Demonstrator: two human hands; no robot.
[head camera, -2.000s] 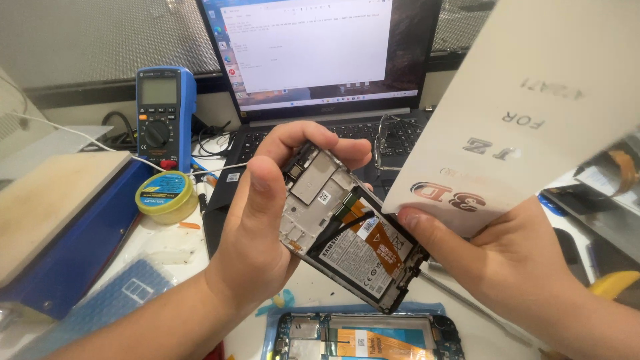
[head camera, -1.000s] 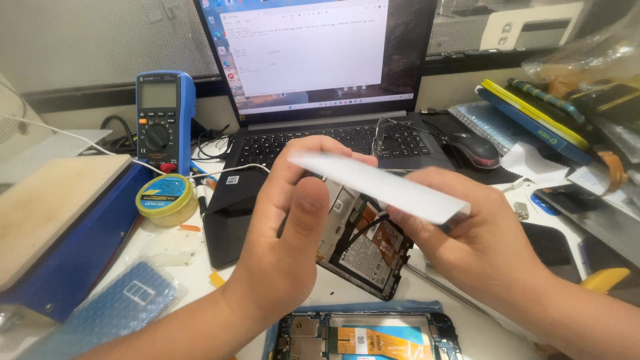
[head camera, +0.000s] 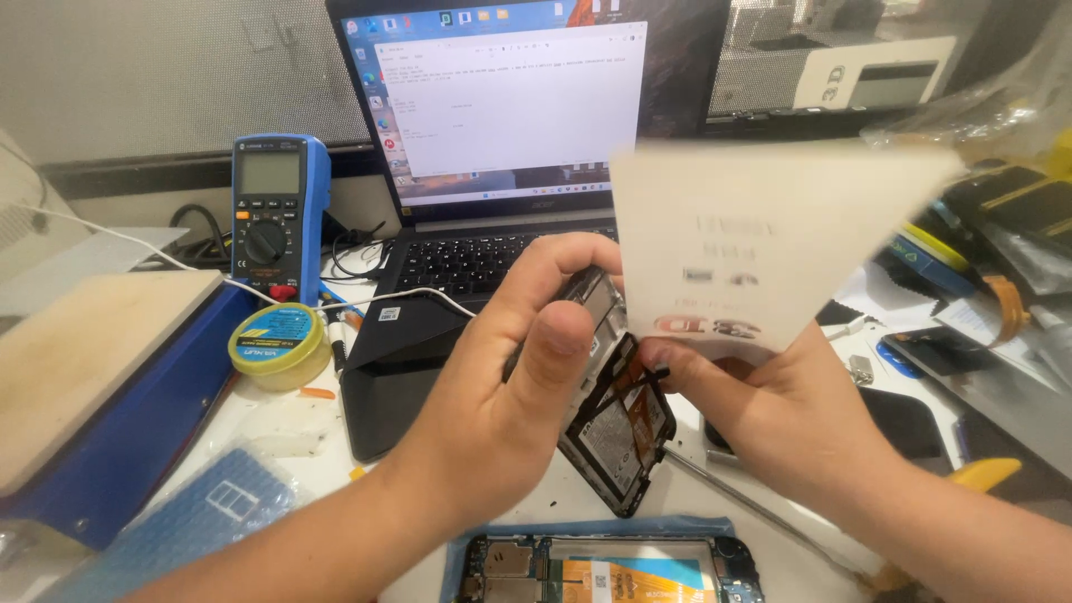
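My left hand (head camera: 511, 368) grips an opened smartphone (head camera: 615, 435) by its upper end, with the thumb in front and the fingers behind. The phone hangs tilted, its labelled battery and an orange flex cable showing. In my right hand (head camera: 745, 394) is a thin white printed card (head camera: 754, 243), pinched at its lower edge; that thumb lies right by the phone's side. The fingers behind the card are hidden. Below both hands, a second opened phone (head camera: 632, 569) lies on a blue mat, its board and orange flex cable exposed.
Behind the hands stands an open laptop (head camera: 494, 260). At the left are a blue multimeter (head camera: 272, 209), a yellow round tin (head camera: 280, 356), a blue box with a pale board (head camera: 100, 368) and bubble wrap (head camera: 201, 519). A thin metal tool (head camera: 754, 502) and more phone parts (head camera: 963, 360) lie at the right.
The white card has swung from leaning over at the right, through nearly edge-on, to facing me upright. The phone in my left hand has turned and hangs more steeply.
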